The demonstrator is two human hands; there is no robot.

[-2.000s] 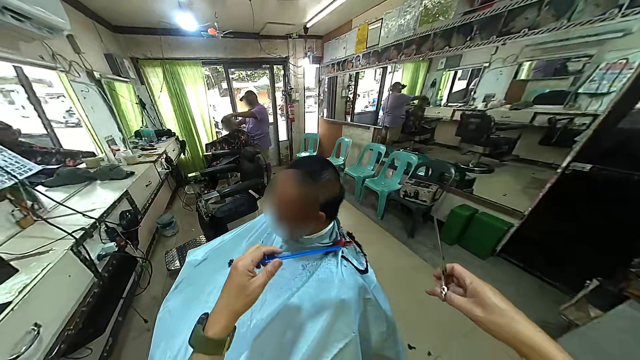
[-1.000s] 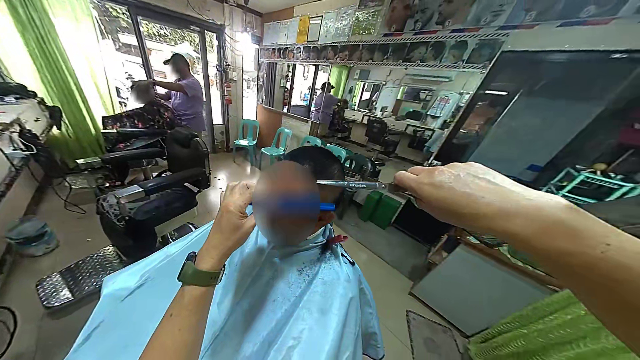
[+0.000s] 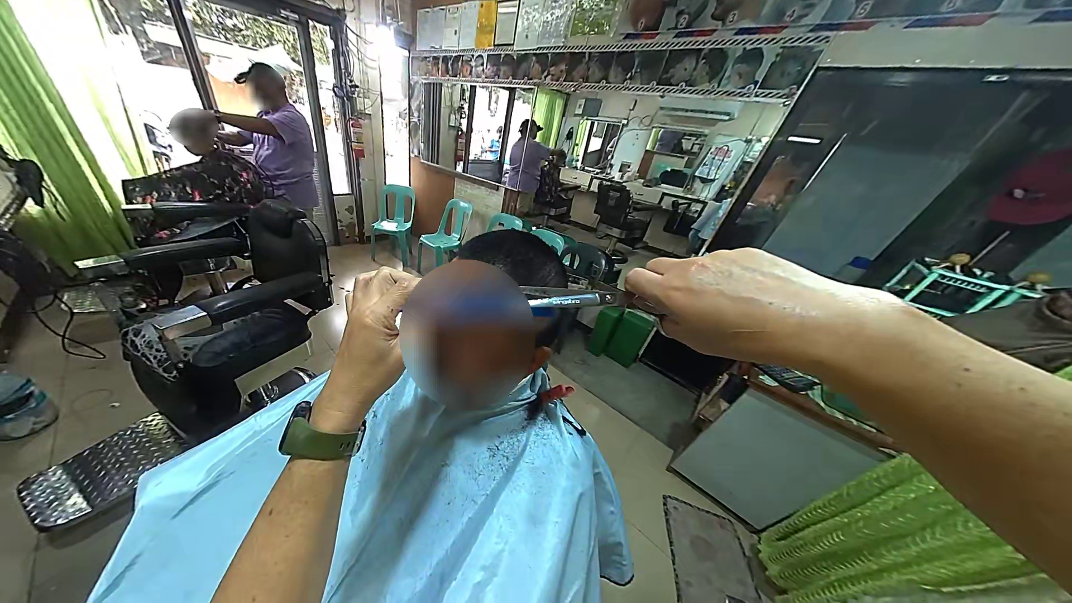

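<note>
A seated person wears a light blue barber's cape with hair clippings on it; the dark hair shows at the top of the head. My left hand, with a green-banded watch at its wrist, is at the side of the blurred face, its fingers closed on a blue comb lying across the forehead. On the other side my right hand grips metal hair scissors, their blades level along the comb. A red clip sits at the cape's neck.
A black barber chair with a metal footrest stands at left. Beyond it, a person in a purple shirt works on another seated person. Green plastic chairs line the wall. At right are a grey cabinet and a green curtain.
Since two seconds ago, the comb has risen from the neck to the forehead, and the scissors have come from the right to the head. The view has swung right.
</note>
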